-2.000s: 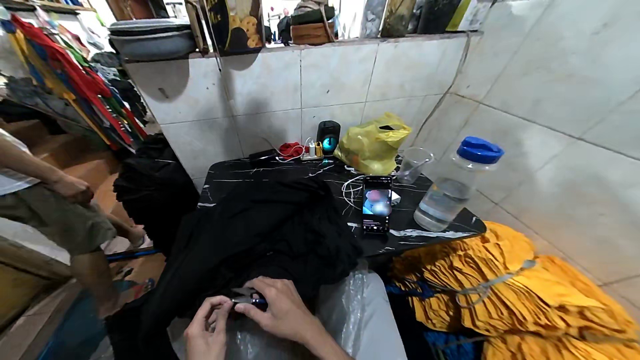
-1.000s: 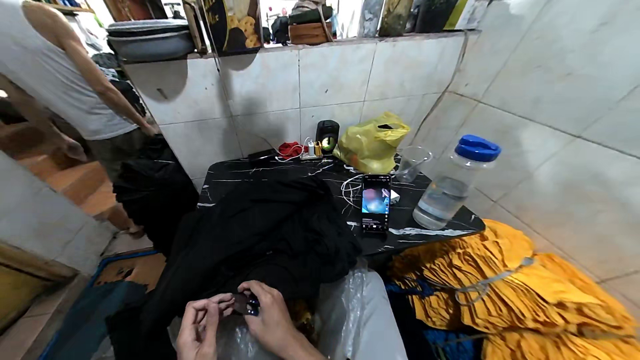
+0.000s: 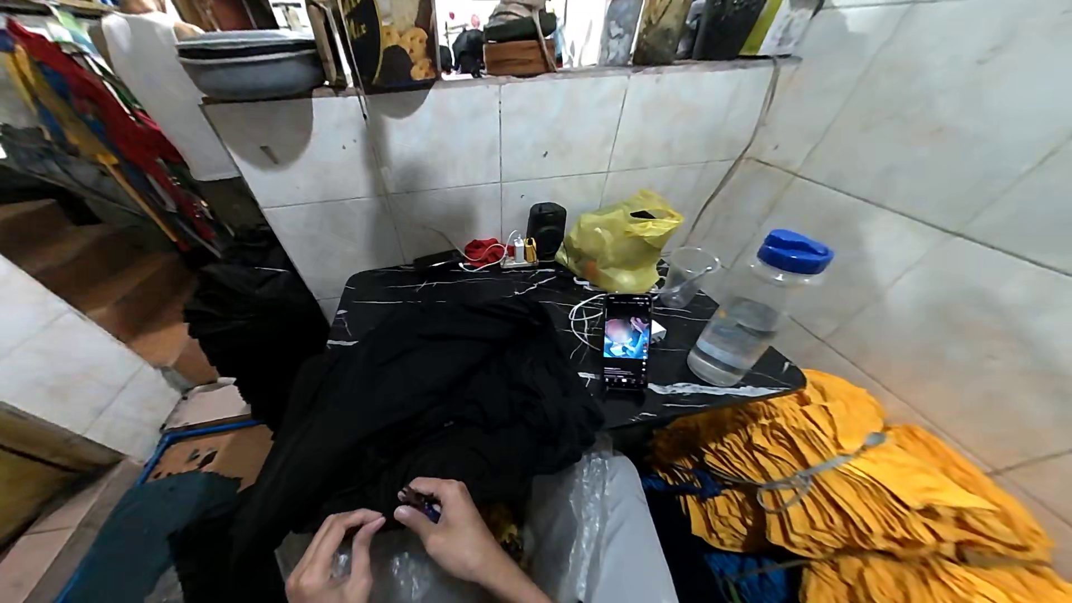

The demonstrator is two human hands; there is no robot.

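Note:
My right hand (image 3: 456, 528) is closed on a small dark tool (image 3: 421, 504), whose exact kind is too small to tell. Just left of it, my left hand (image 3: 335, 557) has its thumb and forefinger close together, and whether something thin lies between them cannot be made out. Both hands are over the near edge of a heap of black fabric (image 3: 469, 377), above clear plastic sheeting (image 3: 402, 578). The fabric spreads across a black marbled table (image 3: 368, 293) and hangs over its front. A lit smartphone (image 3: 626, 339) stands on the table to the right of the fabric.
A water bottle with a blue lid (image 3: 737, 327), a clear plastic cup (image 3: 687, 276), a yellow plastic bag (image 3: 624, 243) and a black speaker (image 3: 547, 230) stand on the table. Tied orange fabric bundles (image 3: 804, 469) lie at right. A person in a white top (image 3: 159, 84) is at upper left.
The other person has moved away past the wall at the left. My right hand still has the small tool, and my left hand's fingers have shifted beside it.

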